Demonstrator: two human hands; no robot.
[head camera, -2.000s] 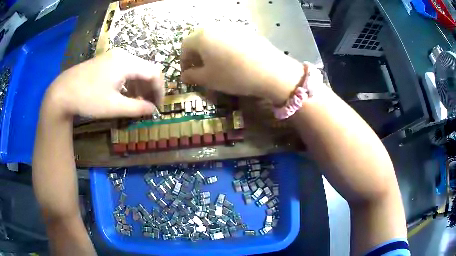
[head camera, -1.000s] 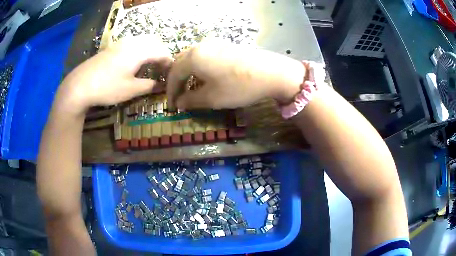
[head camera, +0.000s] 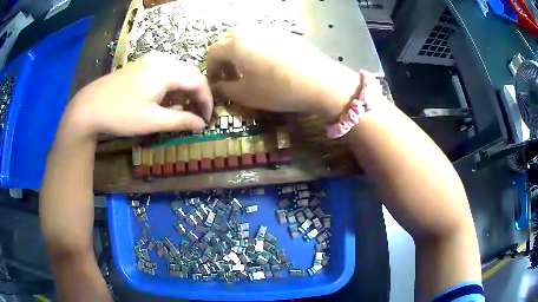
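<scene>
The near loading fixture lies at the plate's front edge, with brass-coloured blocks, dark red blocks in front and a green strip along its slots. Silvery connectors sit in the slots right of my left fingers. My left hand is over the left part of the row, thumb and fingertips close together at a slot; whether they hold a connector cannot be told. My right hand is bent over the heap's front edge, fingers curled, fingertips hidden. The loose connector heap lies behind both hands.
A blue front tray with scattered connectors is below the plate. The grey work plate with small holes extends back right. A brass side rail runs left of the heap. Blue trays stand at left, a small white fan at right.
My right hand has moved back and up from the slots toward the heap. My left hand has come forward and right, its fingertips now down at the slots. More of the right-hand slots shows.
</scene>
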